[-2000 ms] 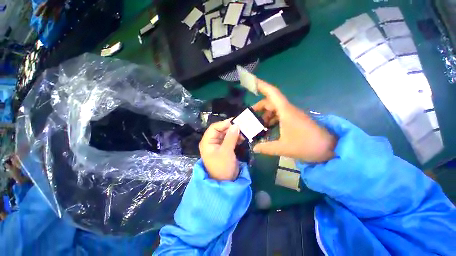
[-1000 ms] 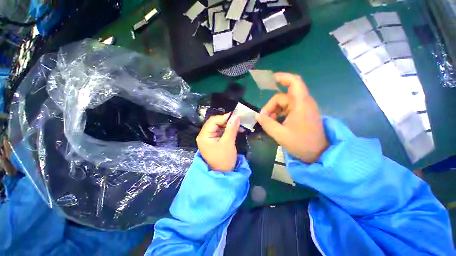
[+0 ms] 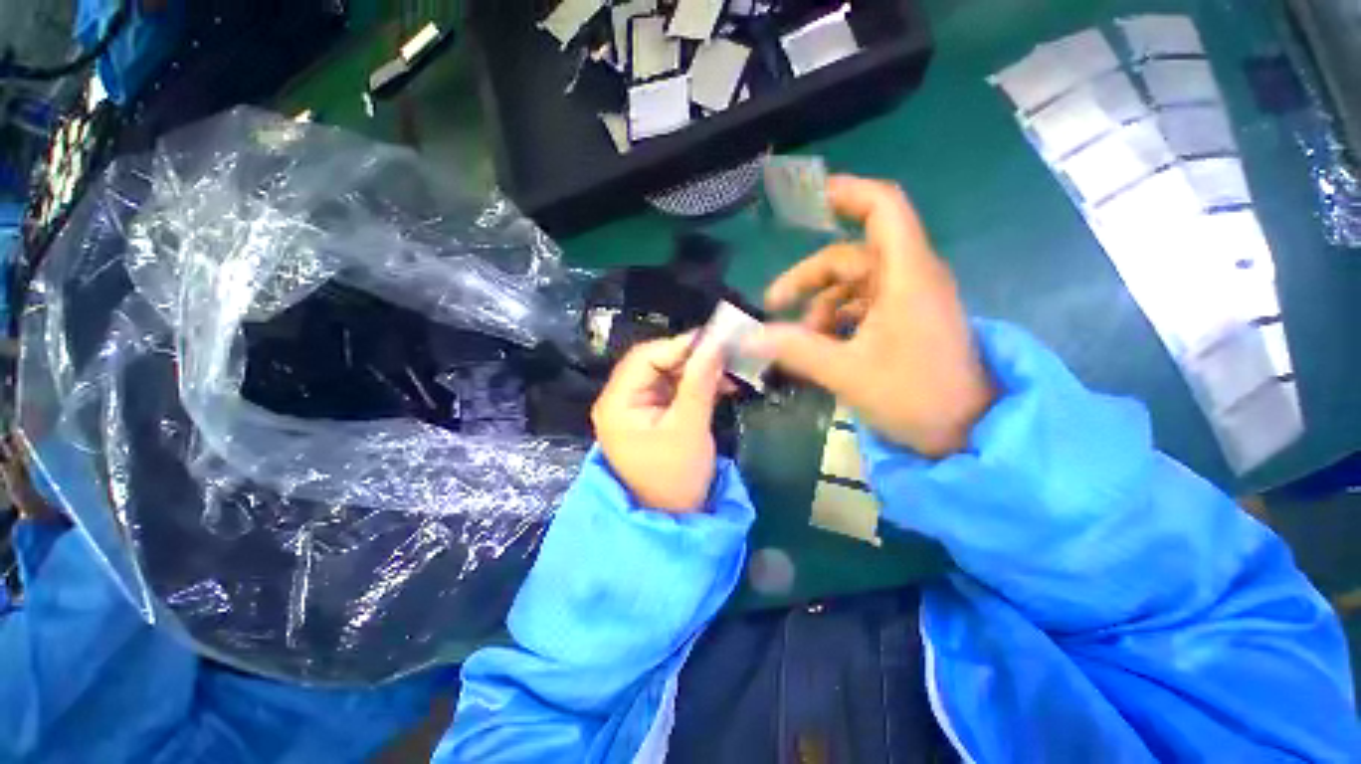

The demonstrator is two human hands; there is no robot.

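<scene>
My left hand (image 3: 660, 426) holds a small black part with a white adhesive pad (image 3: 734, 343) on its face, pinched between thumb and fingers. My right hand (image 3: 881, 321) is beside it, its thumb over the pad's right edge and slightly blurred. A thin pale square piece (image 3: 800, 191) sticks up from my right index fingertip. A short strip of die-cut adhesive pieces (image 3: 845, 511) lies on the green bench below my right wrist, partly covered by the sleeve.
A black box (image 3: 717, 164) of pale-faced parts stands beyond my hands, by a perforated disc (image 3: 708, 190). A large clear poly bag (image 3: 373, 485) with dark contents lies left. Spare adhesive strips (image 3: 1164, 224) fan out at right. Another person's blue sleeve (image 3: 90, 649) shows lower left.
My right hand has moved slightly up and right, its thumb coming onto the pad. The pale piece on its index fingertip has moved up and right. My left hand still holds the black part.
</scene>
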